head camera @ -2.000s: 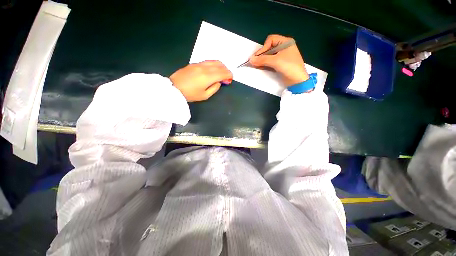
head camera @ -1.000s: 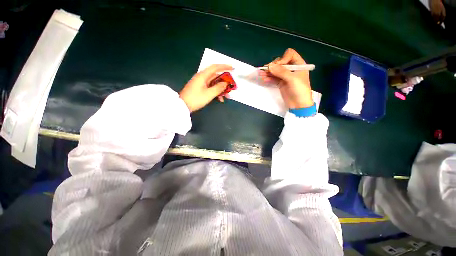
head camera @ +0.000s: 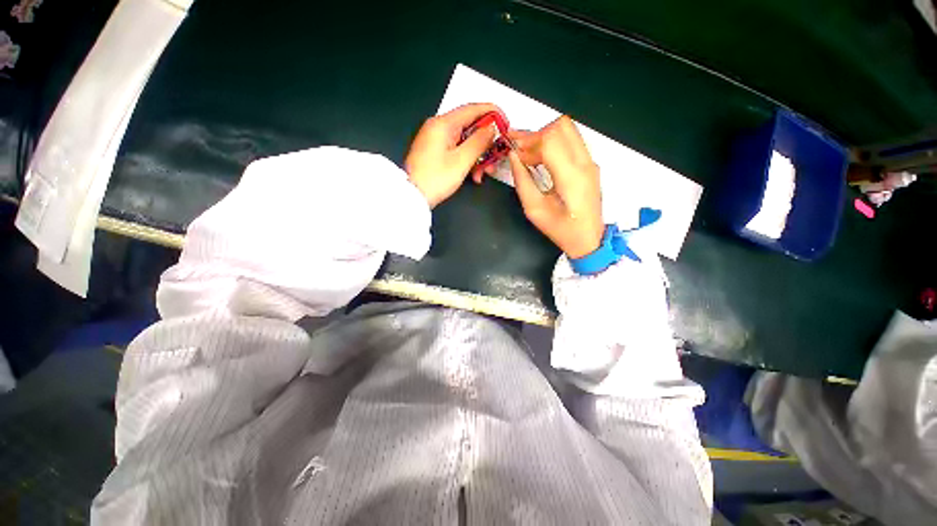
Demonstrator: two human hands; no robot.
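My left hand [head camera: 445,154] holds a small red housing [head camera: 495,124] with dark parts inside, above the left part of a long white liner sheet [head camera: 639,190]. My right hand [head camera: 560,190] holds thin tweezers [head camera: 542,179] like a pen, their tip end at the red housing; the tip itself is too small to make out. Both hands are close together at the housing. No adhesive pad can be made out. A blue wrist strap [head camera: 603,253] is on my right wrist.
A blue bin [head camera: 825,203] with white pieces [head camera: 776,197] stands at the right. Spare white strips [head camera: 98,123] overhang the bench's pale edge [head camera: 467,299] at the left. Another person's white sleeve [head camera: 904,385] shows at the lower right. A small pink item [head camera: 864,209] lies beyond the bin.
My right hand has moved left from over the sheet to the red housing, its tweezers now pointing into it. Earlier, the housing was mostly hidden under my left hand. The view has shifted.
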